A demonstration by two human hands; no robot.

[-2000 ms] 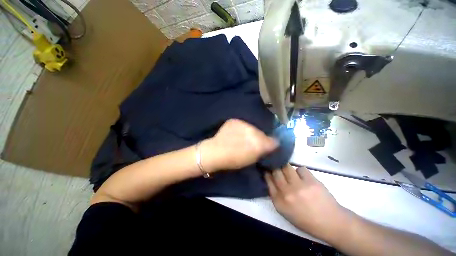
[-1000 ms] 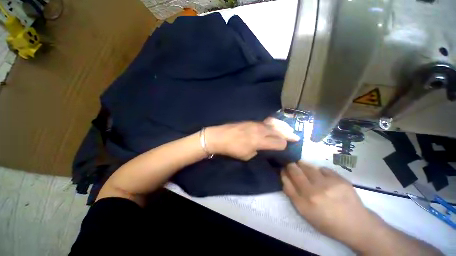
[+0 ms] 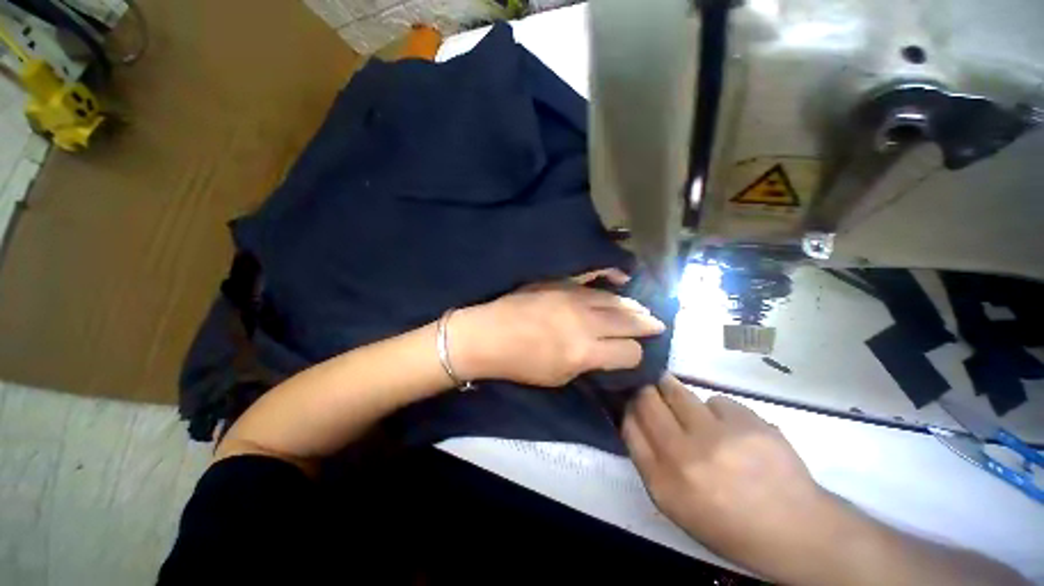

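A navy garment piece lies heaped left of the sewing machine head, with its right edge at the brightly lit needle area. My left hand lies on the cloth just left of the needle, fingers together, pressing and holding a fold. My right hand is at the cloth's near right edge, its fingertips on the edge close to my left fingers. The needle and presser foot are hidden by glare and the head.
Dark fabric patches lie on the machine bed at right. Blue-handled snips lie at the far right. Brown cardboard and a yellow plug are at left. An orange item shows behind the cloth.
The view shifted between frames. My left fingers have spread out flatter on the cloth near the needle. The cloth's upper part has bunched into new folds. My right hand stays at the cloth's edge.
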